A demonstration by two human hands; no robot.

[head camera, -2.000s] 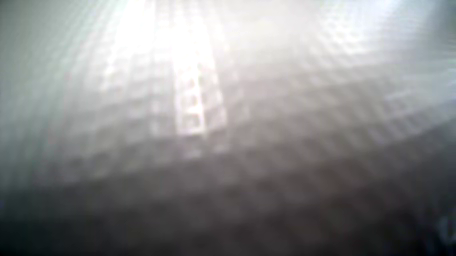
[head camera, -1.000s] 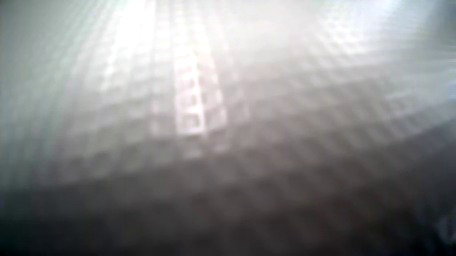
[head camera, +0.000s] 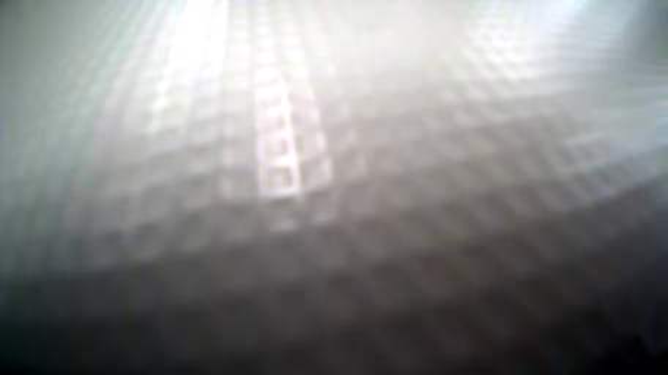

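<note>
A blurred greyish surface with a woven or grid-like pattern (head camera: 410, 168) fills the whole head view, very close to the camera. It is pale at the top and dark along the bottom. A bright streak of light lies on it left of centre. I cannot tell what the surface is. Neither my left hand nor my right hand shows, and no tool or workpiece can be made out.
A darker grey patch shows at the top right corner, too blurred to name. Everything beyond the patterned surface is hidden.
</note>
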